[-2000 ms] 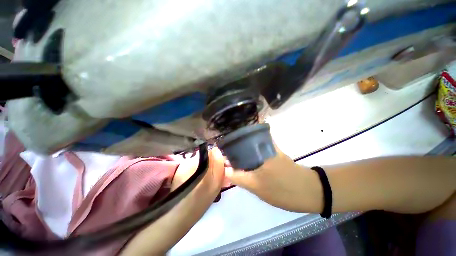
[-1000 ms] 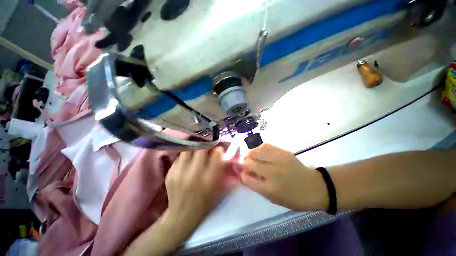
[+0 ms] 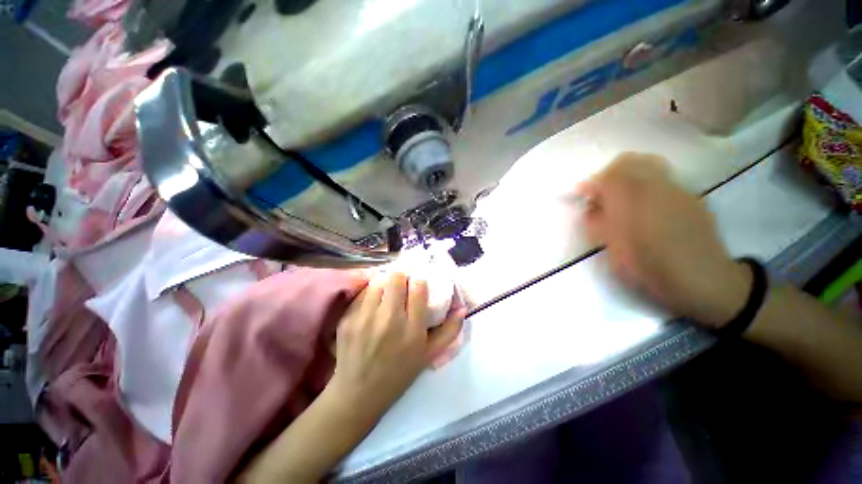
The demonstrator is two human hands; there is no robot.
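Observation:
The dusty pink garment piece (image 3: 260, 345) with white lining (image 3: 142, 331) runs over the table's left side to the needle area (image 3: 444, 227). My left hand (image 3: 387, 317) holds its small pale end just before the presser foot, fingers on top, beside the black block (image 3: 466, 250). My right hand (image 3: 652, 241) is blurred, raised right of the needle, fingers curled. A small metal tip shows at its fingertips; it appears to hold the wooden-handled awl, whose handle is hidden in the hand.
The white-grey sewing machine head (image 3: 321, 85) with blue stripe spans the top. A snack packet (image 3: 832, 151) lies at far right. Measuring tape (image 3: 558, 383) edges the table's front. A paler pink pile (image 3: 104, 95) is behind left.
My right hand has let go of the fabric and moved right and up. The awl no longer shows at its place on the machine's base. My left hand stays on the fabric.

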